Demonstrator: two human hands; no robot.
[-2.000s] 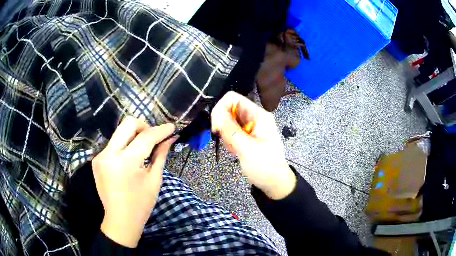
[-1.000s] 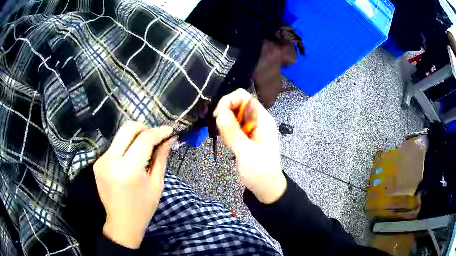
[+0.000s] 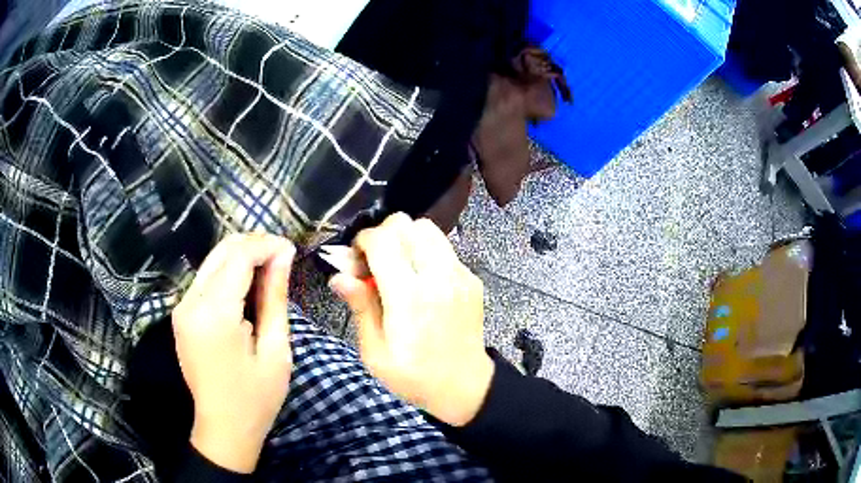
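A plaid garment (image 3: 255, 123), black with cream and grey-blue checks, fills the left and upper left. My left hand (image 3: 236, 330) pinches its lower edge between thumb and fingers. My right hand (image 3: 415, 311) is close beside it on the right, closed around small thread snips (image 3: 334, 255). Their short pale tips point left at the garment edge near my left fingertips. A little orange shows between my right fingers; the rest of the snips is hidden in the palm. Any thread is too fine to see.
Black-and-white gingham cloth (image 3: 368, 424) covers my lap. A bright blue crate (image 3: 623, 85) stands at the top right, beside dark and brown material (image 3: 500, 141). A cardboard box (image 3: 760, 321) and grey metal legs (image 3: 793, 412) are at the right on speckled floor. Dark scraps lie on the floor.
My right hand has moved left and slightly down to my left fingertips, and the pale snip tips now show at the garment edge. My left hand keeps its pinch.
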